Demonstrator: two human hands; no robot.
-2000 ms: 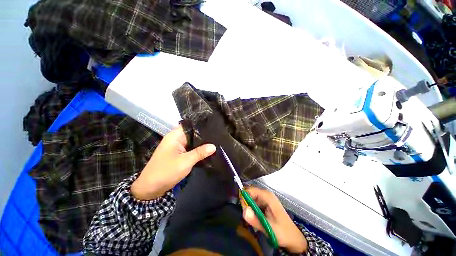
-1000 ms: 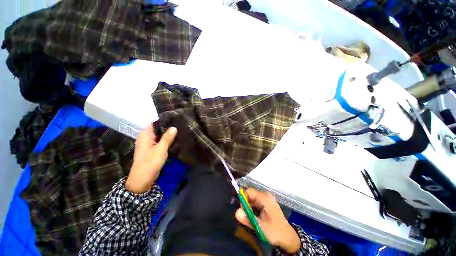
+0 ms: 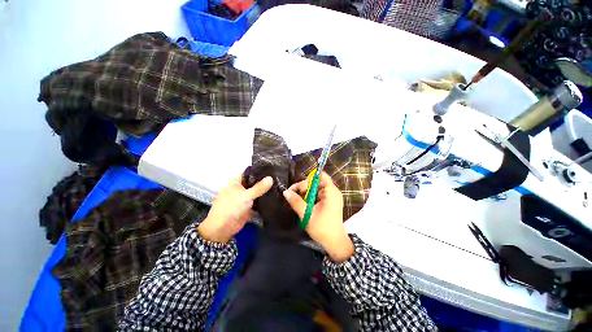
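Observation:
A dark plaid panel lies at the table's front edge, with a folded dark part standing up between my hands. My left hand pinches this folded part from the left, thumb on top. My right hand holds the scissors by their green and yellow handles, blades pointing up and away from the cloth. Its thumb and finger also touch the cloth edge near my left thumb; whether they pinch a thread or the cloth is too small to tell.
The white sewing machine stands at the right on the white table. Plaid pieces lie at the table's left end, with more in a blue crate. Black snips and a dark flat object lie at the right.
The scissors have swung upright, with their blades off the cloth. My right hand has moved up and in beside my left hand. The view has shifted, showing more of the table's far side.

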